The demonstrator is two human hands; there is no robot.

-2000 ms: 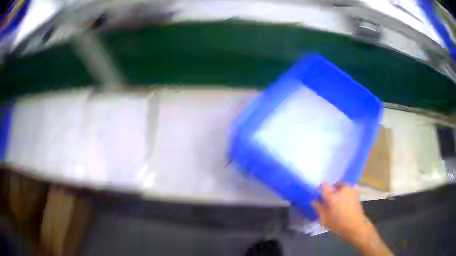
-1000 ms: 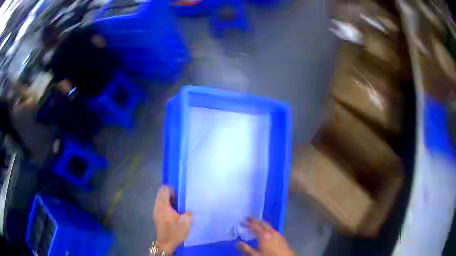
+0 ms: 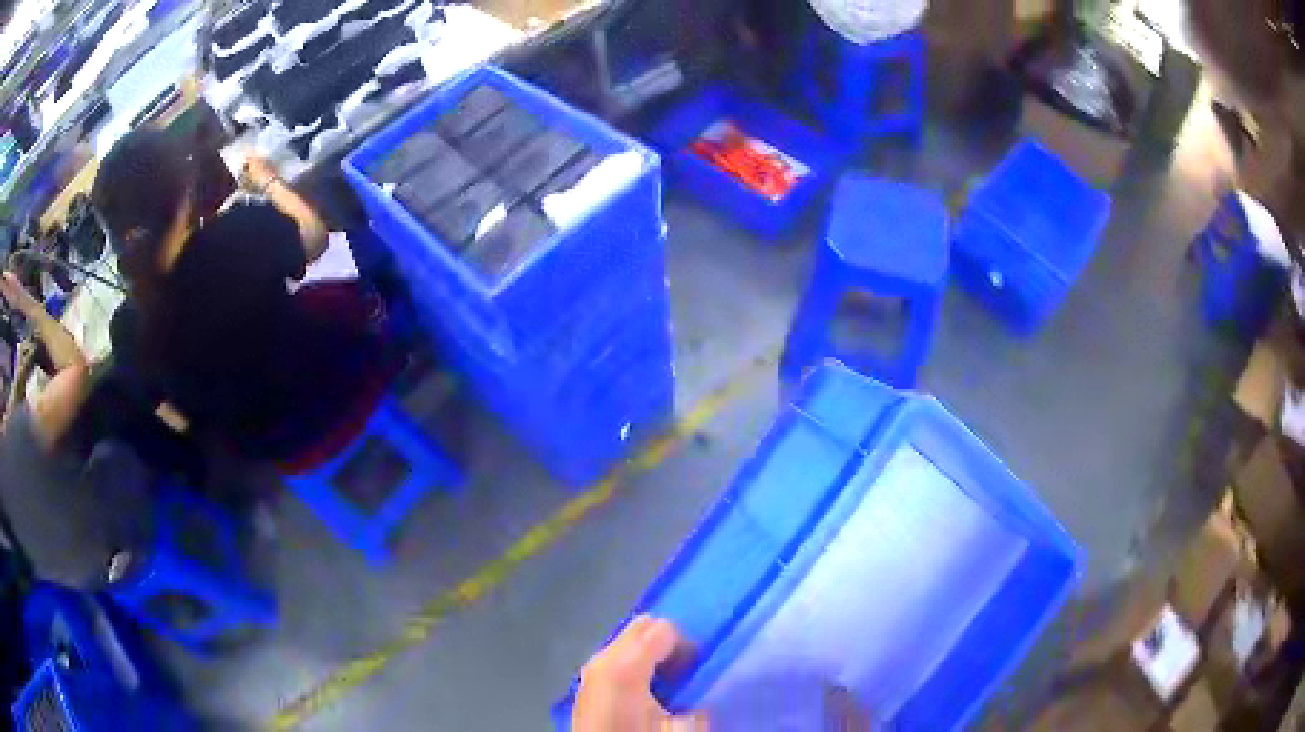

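Note:
A blue plastic crate (image 3: 780, 501) is held tilted in front of me at the lower right. A white sheet (image 3: 916, 558) lies inside it. My left hand (image 3: 630, 679) grips the crate's near left side, with the fingers over the edge. My right hand is not clearly visible; a faint blurred patch shows at the bottom edge by the crate, and I cannot tell what it is.
A stack of blue crates (image 3: 573, 343) holds black housings (image 3: 487, 165) on top. Blue stools (image 3: 887, 236), a crate with red-orange pieces (image 3: 744, 160) and another blue crate (image 3: 1033, 229) stand on the floor. Seated people (image 3: 243, 315) are at left, cardboard boxes (image 3: 1202, 572) at right.
The view has turned from the bench to the aisle with the crate stack and seated people. The crate has come along and now tilts to the right. The right hand has dropped from clear view.

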